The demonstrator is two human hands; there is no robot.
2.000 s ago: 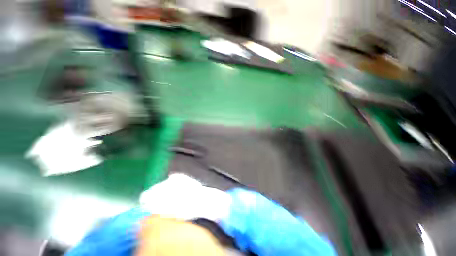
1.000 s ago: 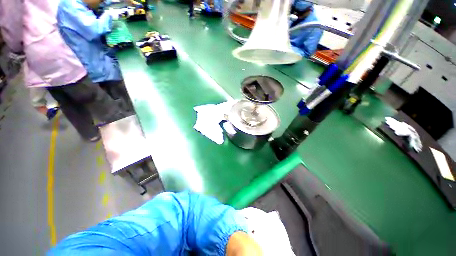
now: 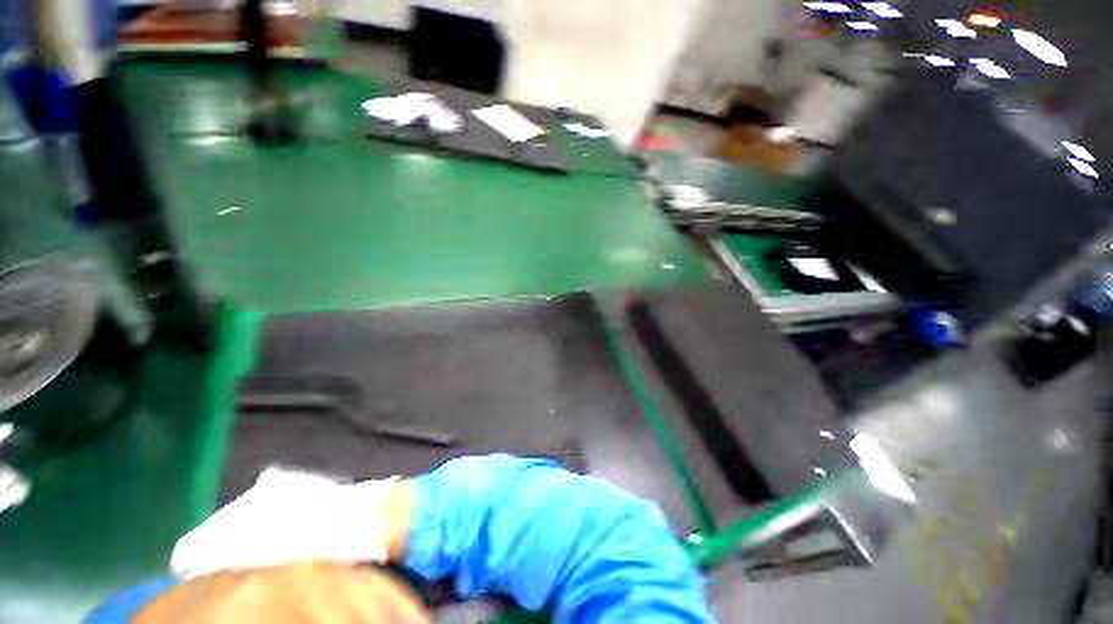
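A blue sleeve reaches in from the lower right to a bare strip of wrist and a white glove; I take this as my right hand (image 3: 275, 524), low over the near left of the black mat (image 3: 488, 354). Its fingers are not distinct. A blurred tan shape, possibly my left hand or wrist (image 3: 299, 597), overlaps it at the bottom edge, cut off, with a bit of blue at its left. A black brush (image 3: 348, 406) with a curved handle lies on the mat beyond the glove, apart from it.
A dark foam block (image 3: 745, 378) lies right of the mat. A round metal can (image 3: 43, 323) is cut off at the left edge. White gloves (image 3: 415, 112) lie on a far black mat. A large dark box shape (image 3: 964, 183) and a metal-edged tray (image 3: 806, 299) stand to the right.
The view has swung right; the other workers and hanging hood have left it. The can has shifted to the left edge. The mat, brush and foam block show more fully.
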